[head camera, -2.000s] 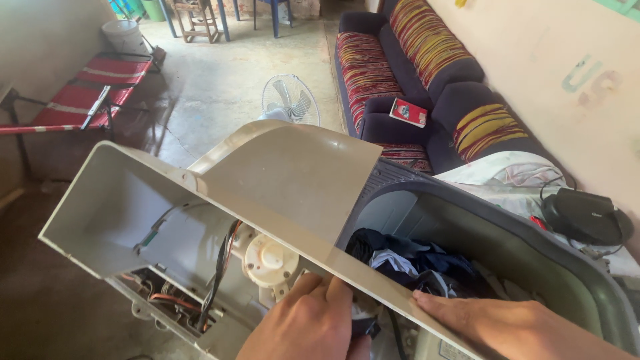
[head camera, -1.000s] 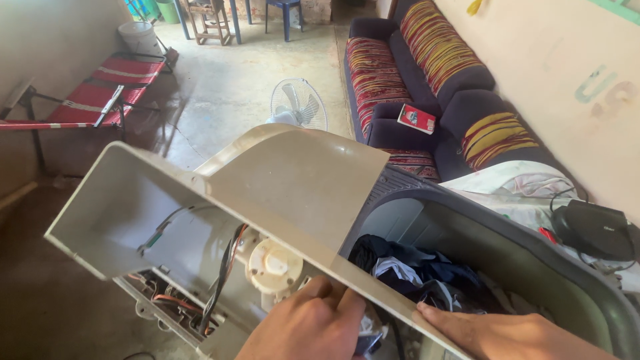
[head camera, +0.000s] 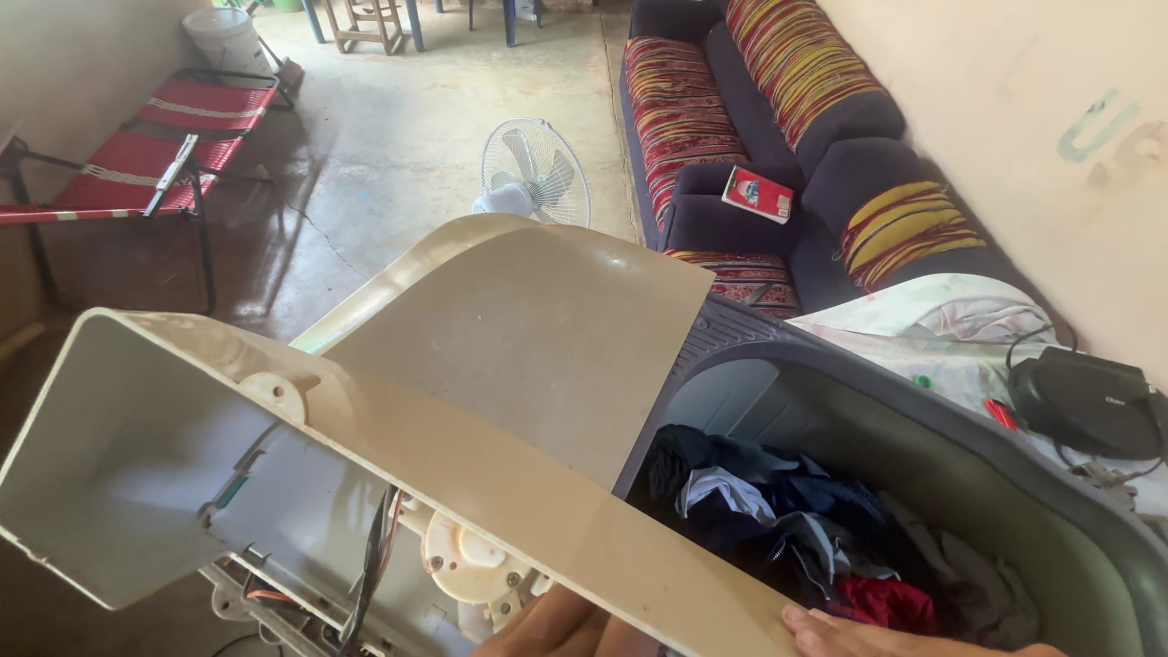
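A beige plastic panel housing [head camera: 511,365], likely a washing machine's control cover, is tilted up with its inside showing. My right hand [head camera: 903,636] rests its fingers on the panel's edge at the lower right. My left hand [head camera: 557,630] reaches under the panel beside a round cream plastic timer-like part [head camera: 470,557]; its fingertips are hidden, so what it touches cannot be seen. Dark wires [head camera: 372,566] run down inside the housing. Dark, white and red clothes [head camera: 785,511] lie in the grey machine tub [head camera: 1013,484] right of the panel.
A white fan [head camera: 534,178] stands on the floor behind the panel. Beyond are a purple sofa [head camera: 748,219] with a red book [head camera: 757,193] on its arm and a red folding cot [head camera: 173,151]. A black appliance [head camera: 1086,401] sits on white cloth [head camera: 949,319] at right.
Both hands show less and sit lower in the view. Red cloth in the tub now shows near my right hand. The view has shifted somewhat.
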